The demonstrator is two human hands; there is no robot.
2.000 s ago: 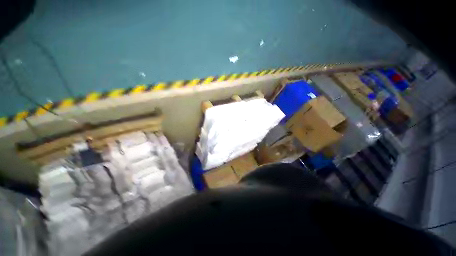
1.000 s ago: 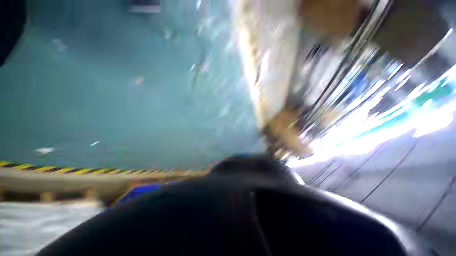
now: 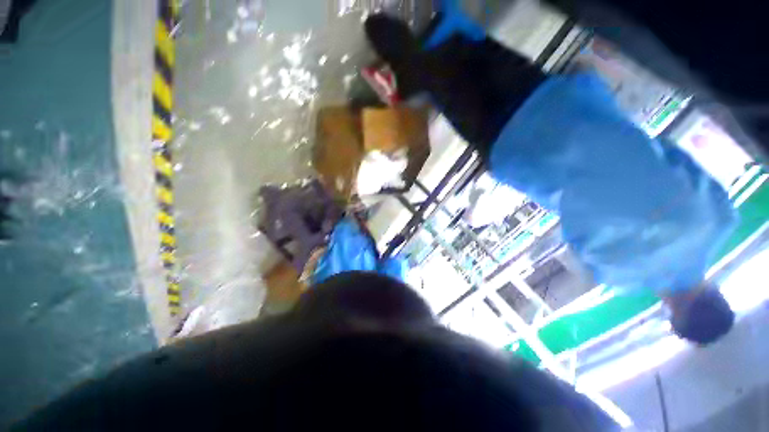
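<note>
Neither of my hands is in view. A large dark curved shape (image 3: 337,371) fills the lower edge. Nearest ahead, an open brown carton (image 3: 395,131) with white material (image 3: 381,171) inside stands on the floor by a metal frame. A dark grey-purple item (image 3: 295,218) lies beside it, too blurred to name. A bright blue item (image 3: 346,249), perhaps a bag, is next to it, partly hidden by the dark shape.
A person in a light blue smock (image 3: 607,181) and dark trousers is by a green-topped, brightly lit bench (image 3: 582,325). Yellow-black tape (image 3: 164,169) edges the grey floor (image 3: 219,110), which has many white scraps. Blue-green floor (image 3: 59,194) lies on the left.
The view has swung and turned. The pallets, white sheets and blue crates seen earlier are gone. The person, the open carton and the green bench now show, and the tape runs upright at left.
</note>
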